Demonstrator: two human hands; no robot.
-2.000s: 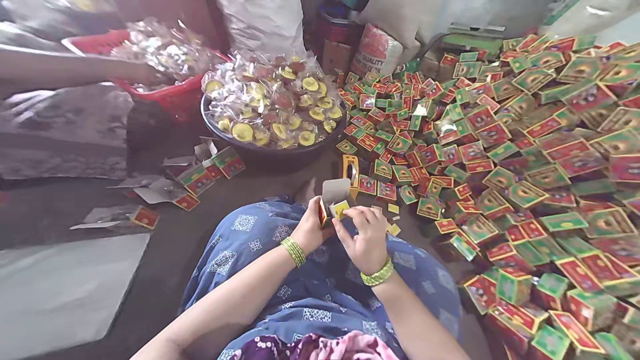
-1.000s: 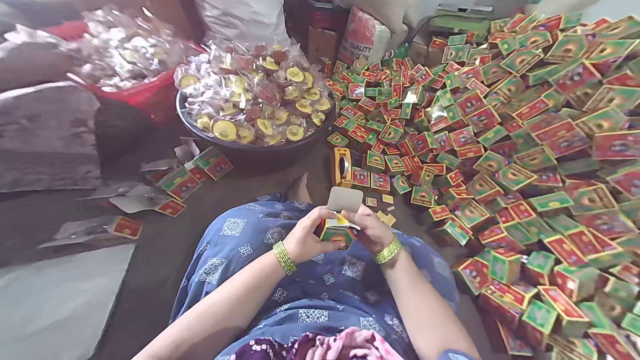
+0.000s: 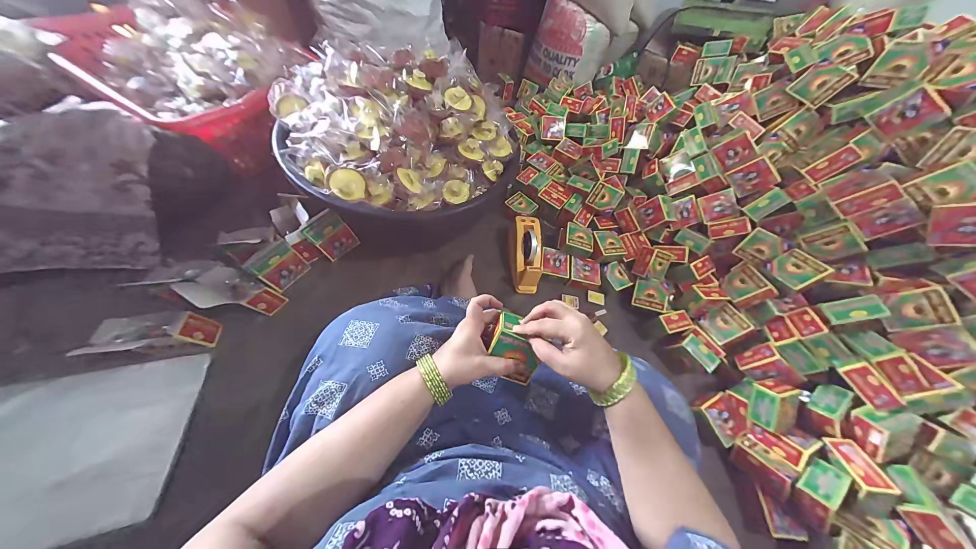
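A small green and red printed cardboard box (image 3: 515, 357) is held over my lap, its closed top facing up. My left hand (image 3: 474, 347) grips it from the left side, fingers around its edge. At the top of the box, the fingertips of my right hand (image 3: 568, 343) are pinched together; whether they hold something small cannot be told. Beyond my hands, a yellow tape dispenser (image 3: 526, 255) stands on the floor. Small yellowish pieces (image 3: 596, 297) lie close to it.
A dark basin (image 3: 396, 217) holds plastic-wrapped items with yellow round parts. Behind it on the left is a red basket (image 3: 221, 126) of wrapped things. A large heap of small boxes (image 3: 823, 267) covers the right side. Opened boxes (image 3: 278, 263) and a pale board (image 3: 91, 450) lie left.
The pale raised flap on the box is now down, and its green top shows. My right hand has shifted to the box's top. The other person's arm over the red basket is gone from view.
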